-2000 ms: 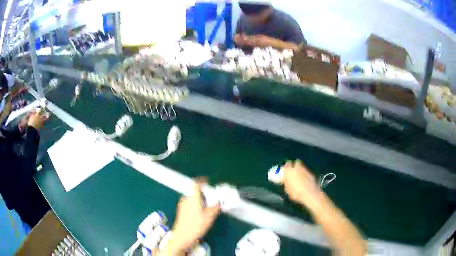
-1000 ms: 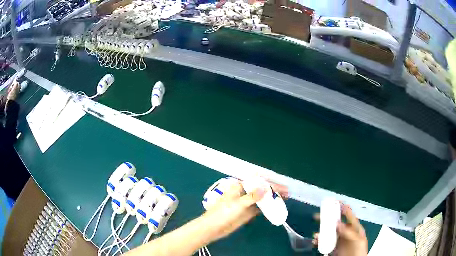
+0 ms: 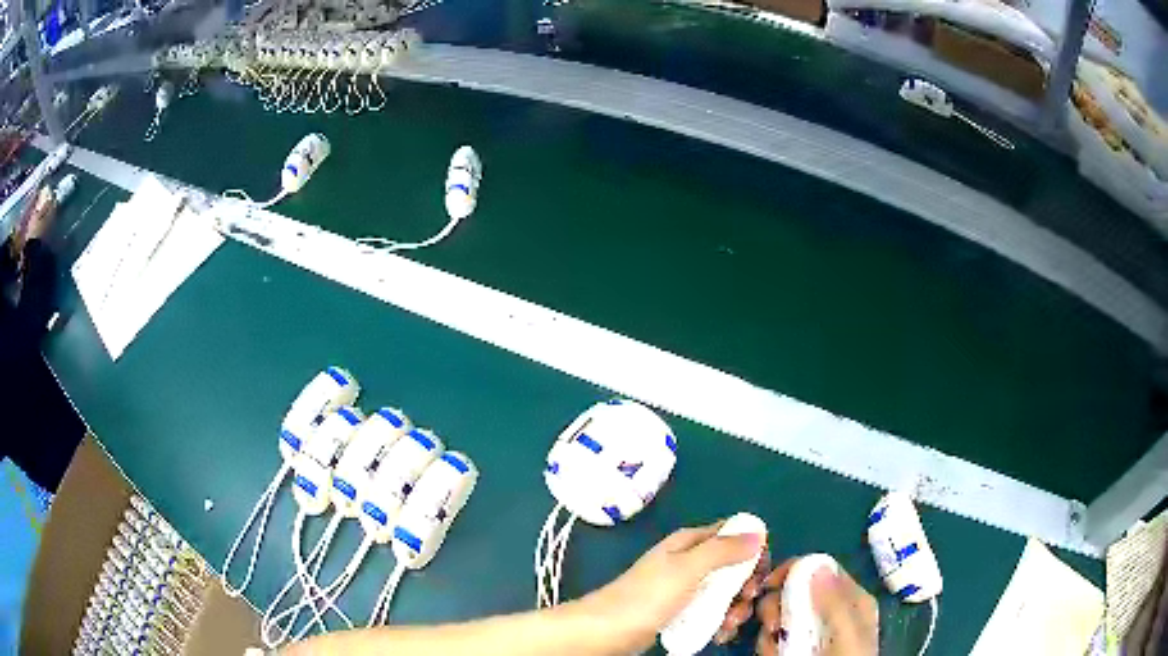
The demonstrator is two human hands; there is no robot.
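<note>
My left hand is closed on a long white item, plain white face up. My right hand, just beside it, is closed on another long white item, cut off by the bottom edge. A group of white items with blue marks sits on the bench left of my hands, cords trailing down. Several long white items lie side by side further left, cord loops toward me. One more long item lies right of my right hand, its cord downward.
A pale metal rail divides the dark green bench from the conveyor. Two corded pieces lie there, one upright. Paper sheets lie left, another sheet right. A carton with rows of items stands lower left. A person's hand shows far left.
My hands have come back from the rail and conveyor to the near bench, each now holding a long item. A single long item now shows on the bench at the right. The view has tilted down.
</note>
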